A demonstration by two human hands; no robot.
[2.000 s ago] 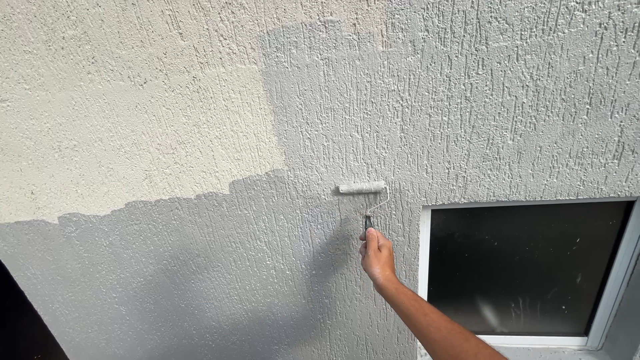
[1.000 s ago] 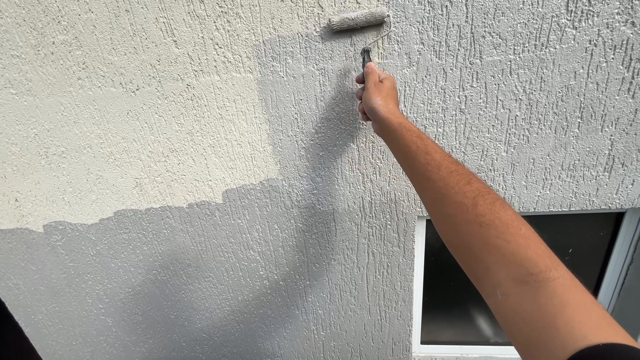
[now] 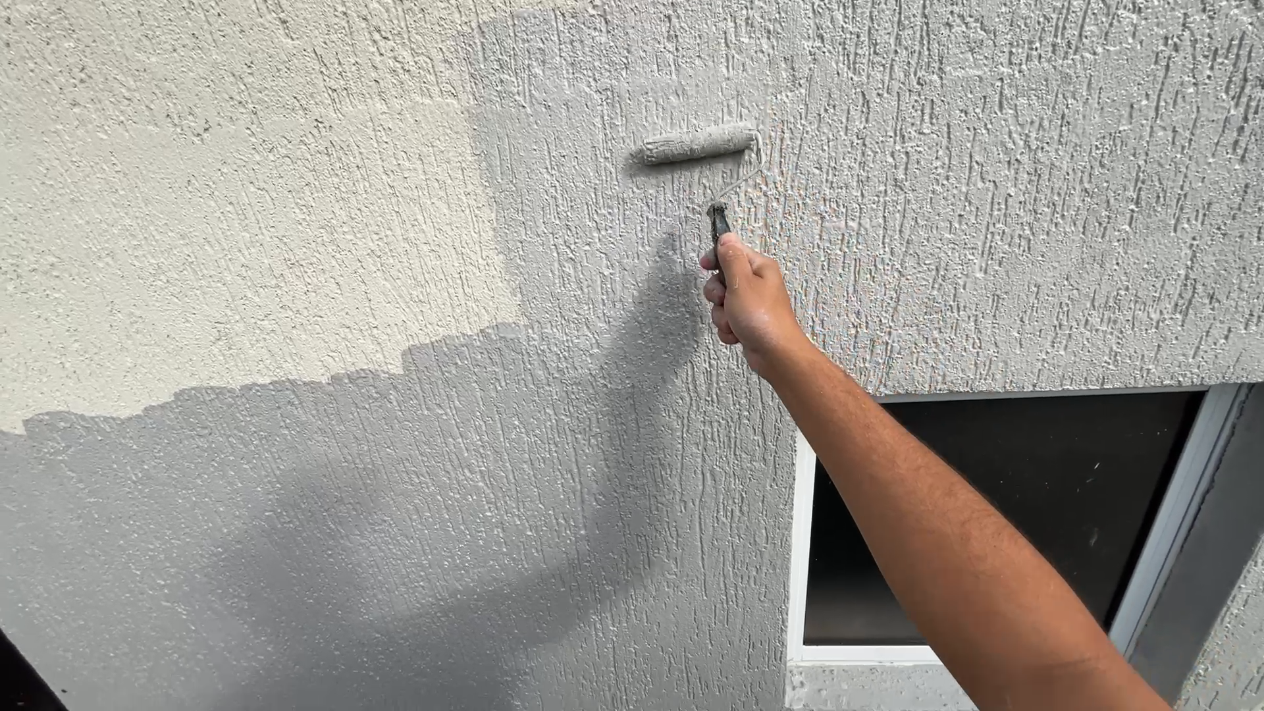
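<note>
My right hand (image 3: 750, 301) comes in from the lower right and is closed around the dark handle of a small paint roller (image 3: 699, 144). Its grey, paint-coated sleeve lies against the rough textured wall (image 3: 592, 197), tilted slightly up to the right, with a thin wire frame at its right end. Grey paint covers the wall around the roller and along the lower left. A cream area (image 3: 247, 237) fills the upper left, with an uneven edge where it meets the grey. My left hand is out of view.
A window with a white frame (image 3: 802, 553) and dark glass (image 3: 1027, 494) sits at the lower right, partly behind my forearm. The shadow of my arm falls on the wall at lower centre. A dark edge (image 3: 22, 681) shows in the bottom left corner.
My right hand went up the wall with the roller between the first and second frames. Since then it has come back down partway, still holding the roller.
</note>
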